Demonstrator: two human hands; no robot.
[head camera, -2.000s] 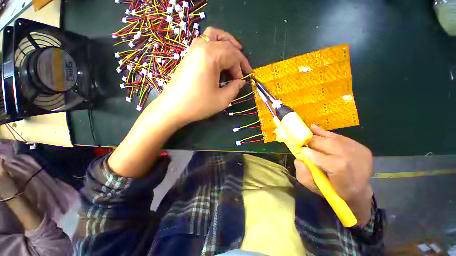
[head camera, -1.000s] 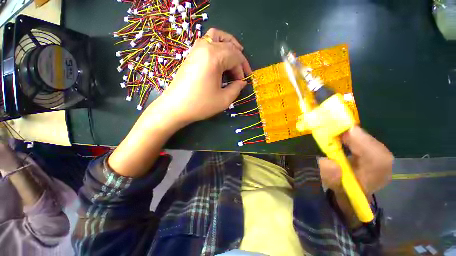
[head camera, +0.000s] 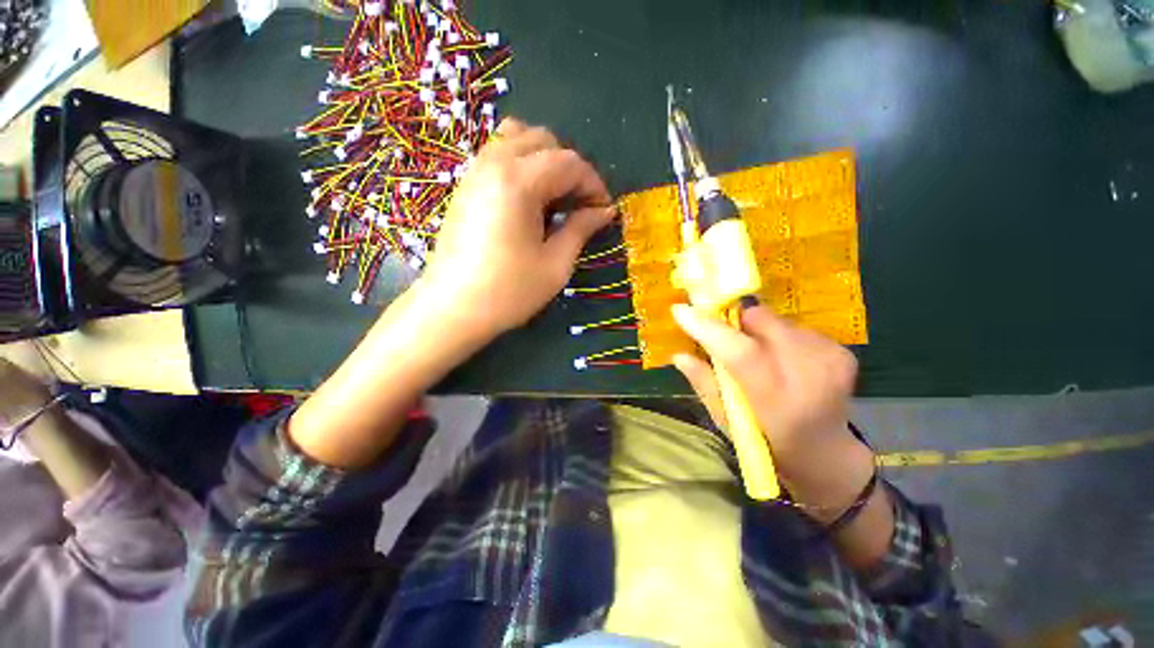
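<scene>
The amber circuit board panel (head camera: 810, 241) lies on the dark green bench. Several connector leads (head camera: 605, 328) stick out from its left edge, with white plugs at their outer ends. My left hand (head camera: 516, 241) pinches a lead at the panel's upper left corner; the fingers hide most of it. My right hand (head camera: 778, 380) is shut on the yellow soldering iron (head camera: 719, 260). The iron is over the panel, and its silver tip points away from me, beyond the panel's far edge, apart from my left hand.
A pile of loose leads (head camera: 403, 152) lies left of the panel, beyond my left forearm. A black fan (head camera: 158, 215) stands at the left. Another person's arm (head camera: 57, 437) is at the lower left. A clear plastic bag (head camera: 1104, 44) is at the far right.
The iron's tip has left the panel's upper left corner and moved up and right. The iron has swung right, then back left. My left hand keeps its pinch at the corner. The whole view has shifted slightly.
</scene>
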